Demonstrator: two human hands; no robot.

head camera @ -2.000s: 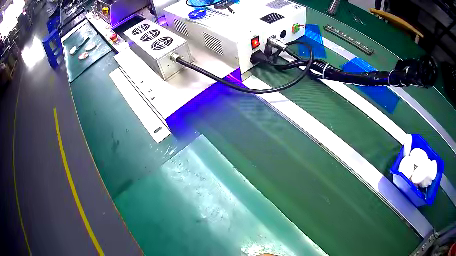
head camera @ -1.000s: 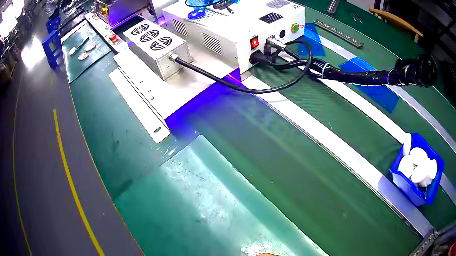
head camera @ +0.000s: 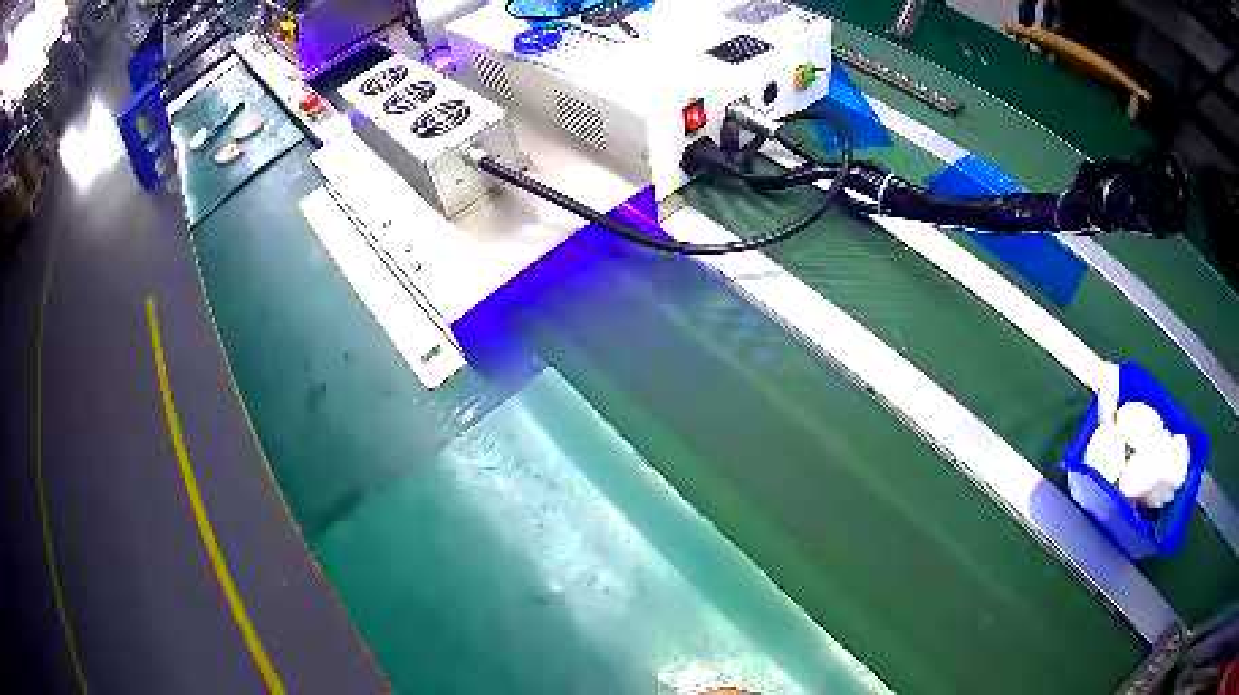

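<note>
Neither of my hands can be made out. A tiny tan sliver (head camera: 728,691) shows at the bottom edge, too small to name. Nearest in front of me is a glossy green mat (head camera: 584,543) on the bench. Beyond it stands a white-silver box with round fan grilles (head camera: 438,120), with purple light beside its base. A white controller box (head camera: 612,102) with a lit red switch stands to its right. A grey fixture bar (head camera: 900,80) lies on the green belt surface behind the controller.
A blue bin (head camera: 1125,513) holding white lumps (head camera: 1152,459) stands at the right. A black cable loops from the fan box to the controller. A thick black hose (head camera: 978,207) runs right. Long metal rails (head camera: 883,367) cross the green surface. Pale oval discs (head camera: 247,126) lie far left.
The grey fixture bar has shifted up and left along the green surface, toward the back of the controller box. The other things have kept their places.
</note>
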